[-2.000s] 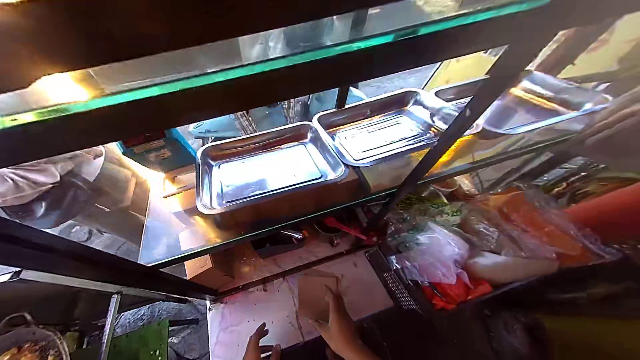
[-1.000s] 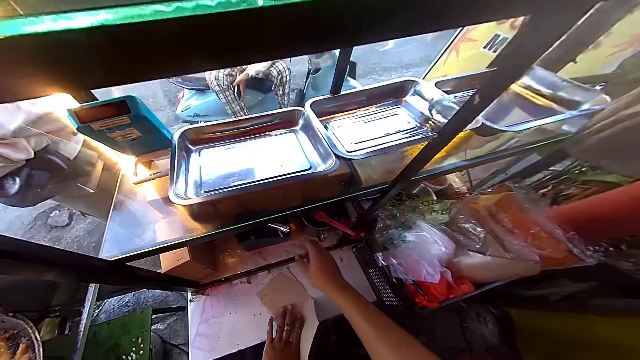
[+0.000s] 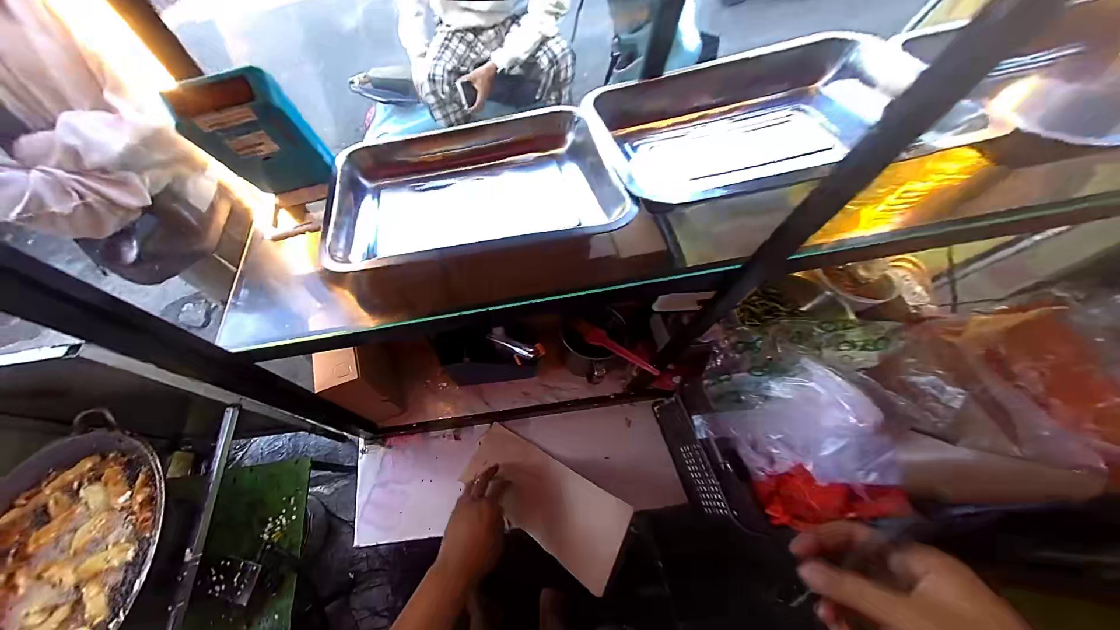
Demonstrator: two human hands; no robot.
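My left hand (image 3: 477, 516) rests on the left part of a brown sheet of paper (image 3: 560, 503), its fingers bent over the near edge. The paper lies aslant on a white board (image 3: 411, 494), with its right end past the board's front edge. My right hand (image 3: 884, 582) is blurred at the lower right, beside a black plastic basket (image 3: 700, 464). That basket bears clear plastic bags (image 3: 805, 420) and a red bag (image 3: 814, 499). Whether the right hand holds anything cannot be made out.
Steel trays (image 3: 481, 197) stand on a glass shelf (image 3: 525, 302) above the board. A pan of frying food (image 3: 79, 534) is at the lower left, near a green board (image 3: 262, 542). Behind the shelf sits a person in checked trousers (image 3: 499, 70). A red-handled utensil (image 3: 617, 346) lies below the shelf.
My right hand has moved from the back of the white board to the right, beside the basket. The paper now lies turned and looks more spread out, with my left hand still on it.
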